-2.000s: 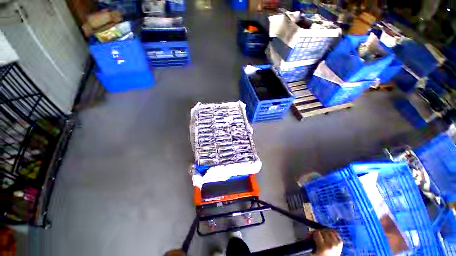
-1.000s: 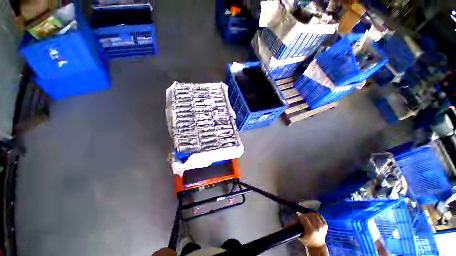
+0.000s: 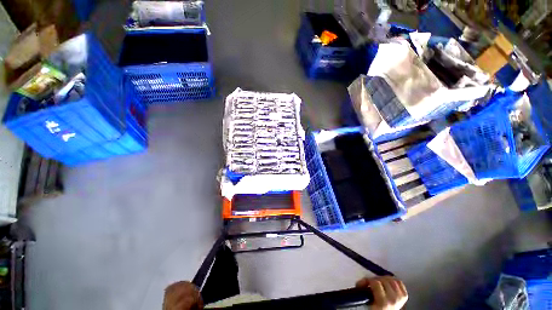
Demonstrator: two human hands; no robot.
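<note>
My left hand (image 3: 183,295) grips the left end of the black push handle (image 3: 290,301) at the bottom of the view, partly cut off by the lower edge. My right hand (image 3: 384,292) is closed around the handle's right end. Black side arms run forward to the orange trolley (image 3: 261,204), low on the floor. On it sits a filled crate (image 3: 265,136) with rows of small silvery-grey pieces on top and white lining folded over its edges. A little blue shows at its near left corner. The trolley's far part is hidden under the crate.
A blue crate with a black inside (image 3: 357,177) stands close to the trolley's right. Beyond it, lined crates (image 3: 404,85) stand on a wooden pallet (image 3: 404,166). A blue crate (image 3: 168,83) and stacked blue crates (image 3: 72,124) holding mixed contents stand at left. A dark-filled crate (image 3: 327,54) is farther ahead.
The trolley has moved forward, and the black-filled crate is now alongside it. The blue lattice crates at lower right have mostly left the view. More of my left hand shows. Both hands stay on the handle.
</note>
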